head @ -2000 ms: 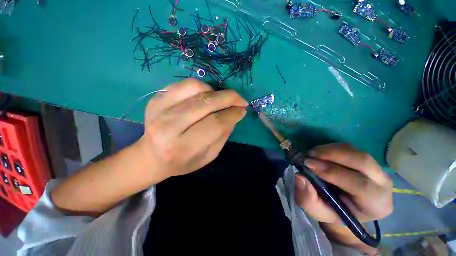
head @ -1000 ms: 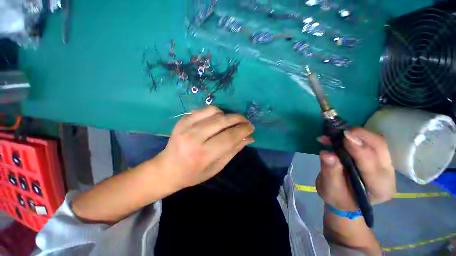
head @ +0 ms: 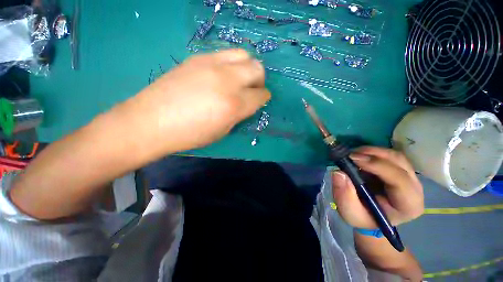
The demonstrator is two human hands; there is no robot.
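My right hand (head: pixel 380 187) holds the soldering iron (head: pixel 358 176) by its black handle, the coppery tip raised over the green mat. A small circuit board (head: pixel 263 121) lies near the mat's front edge, with a white-ended part (head: pixel 254 142) just below it. My left hand (head: pixel 209 99), slightly blurred, is over the mat above and left of that board. Its fingertips are curled and hidden from view, so I cannot tell what it holds. It covers most of the pile of dark lead wires (head: pixel 156 75).
Rows of wired boards (head: pixel 320 28) lie at the back. The fan (head: pixel 452 49) and off-white pot (head: pixel 424 148) stand at the right. A plastic bag (head: pixel 25 41), grey tool (head: pixel 75 36) and solder spool (head: pixel 25 117) are at the left. A white strip (head: pixel 317 92) lies mid-mat.
My left hand has moved away from the front edge, over the wire pile. The iron has left the board, which now lies uncovered with a white-ended part beside it. The camera view has shifted.
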